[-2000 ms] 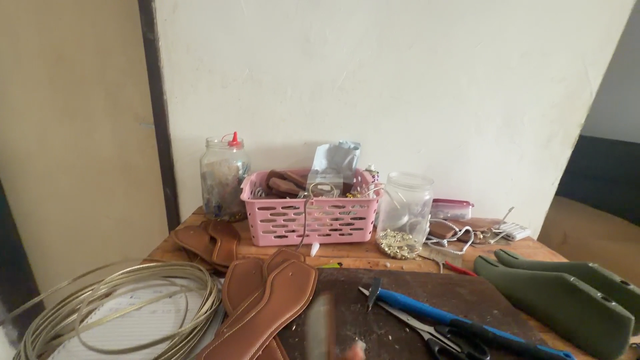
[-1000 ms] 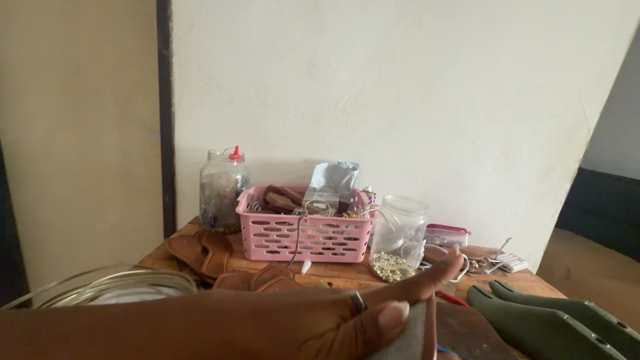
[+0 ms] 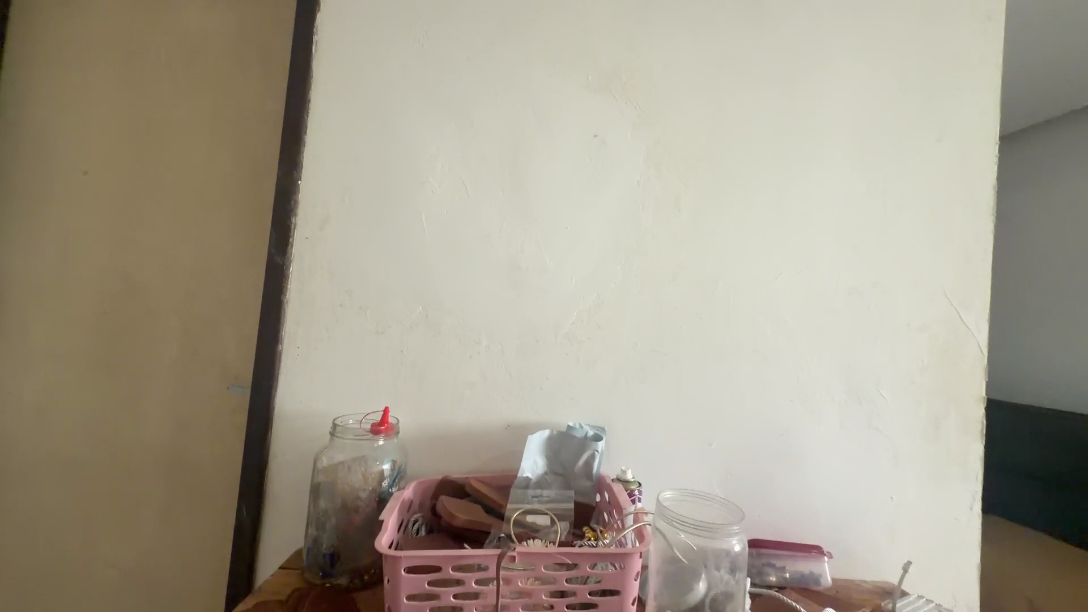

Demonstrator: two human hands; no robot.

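Note:
Neither of my hands shows at this moment, so what they hold is hidden below the view. A pink perforated plastic basket [image 3: 510, 586] stands at the bottom centre, with brown leather pieces [image 3: 467, 514], a crumpled light-blue packet [image 3: 561, 463] and wires in it. To its left is a large clear jar [image 3: 353, 501] with mixed contents and a red nozzle cap [image 3: 382, 422] at its rim. An open clear jar [image 3: 699, 552] stands just right of the basket. Behind the basket's right corner rises the top of a small can [image 3: 627, 486].
A clear box with a dark pink lid [image 3: 790, 565] lies right of the open jar, near white cord [image 3: 778, 599]. The wooden table edge [image 3: 285, 586] shows at lower left. A pale wall [image 3: 629, 255] stands behind, with a dark vertical strip [image 3: 276, 280] at left.
The view has tilted up. The hand that reached across the table one second ago is out of sight, as are the green shoe lasts and the wire coil.

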